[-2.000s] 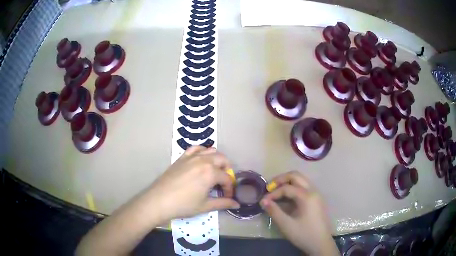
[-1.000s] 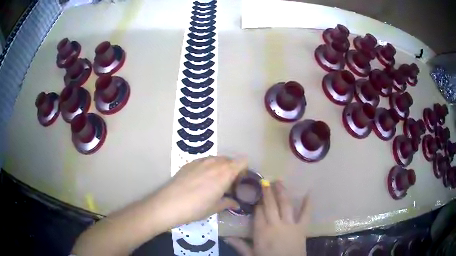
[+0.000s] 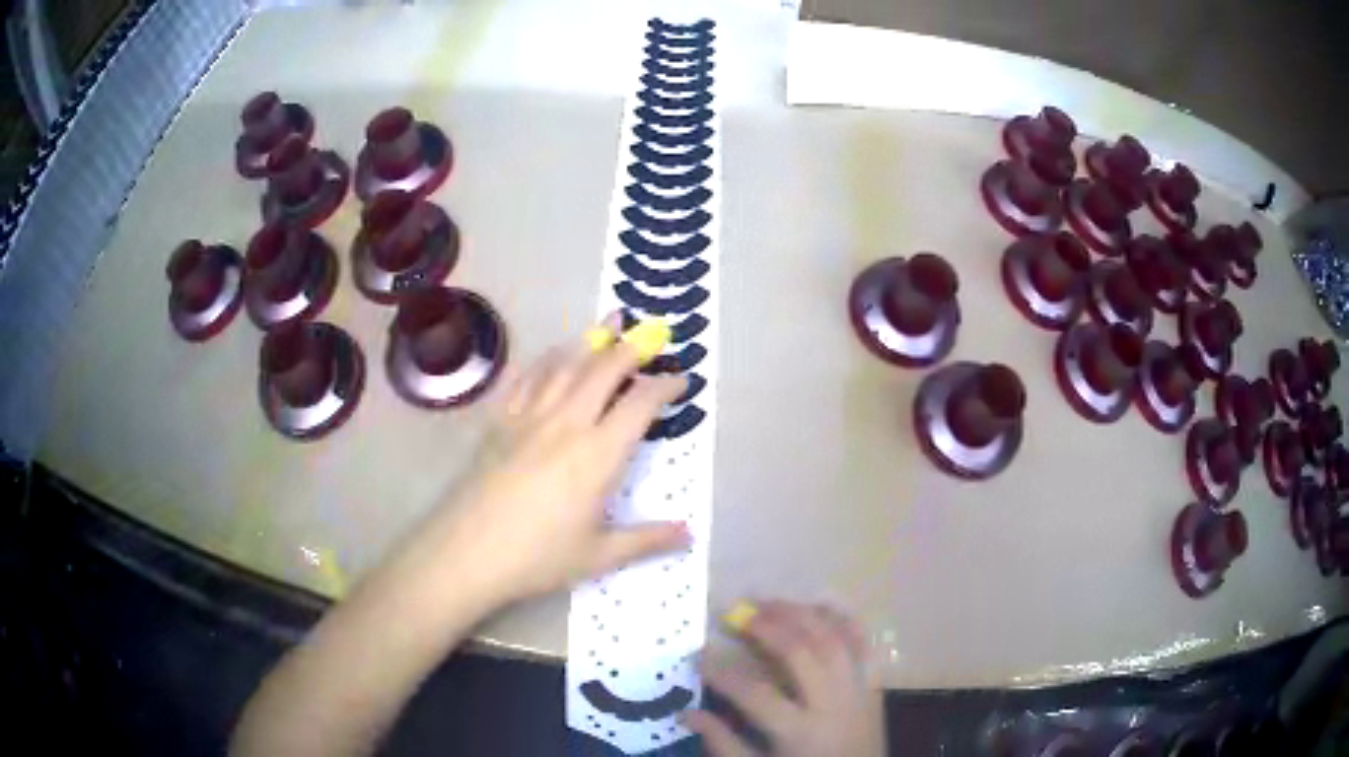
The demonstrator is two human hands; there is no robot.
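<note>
A white backing sheet (image 3: 599,592) runs from the back of the bench to its front edge. A column of black arc labels (image 3: 666,274) covers its far part, and one arc label (image 3: 636,701) lies at its near end. My left hand (image 3: 570,444) is over the sheet, fingers spread, with yellow bands on two fingertips; it holds nothing visible. My right hand (image 3: 792,673) is at the front edge right of the sheet, fingers apart and empty, one fingertip banded yellow. A dark red flanged housing (image 3: 445,346) stands left of my left hand.
Several dark red housings (image 3: 303,377) stand at the left. Two stand right of the sheet, one of them nearer (image 3: 969,420), with many more (image 3: 1102,362) further right. A blank white strip (image 3: 947,77) lies at the back by a brown panel. Silvery small parts (image 3: 1321,274) show at far right.
The housing between my hands has left the front, and one more housing stands in the left group. My left hand moved up over the labels; my right hand moved lower. The view shifted.
</note>
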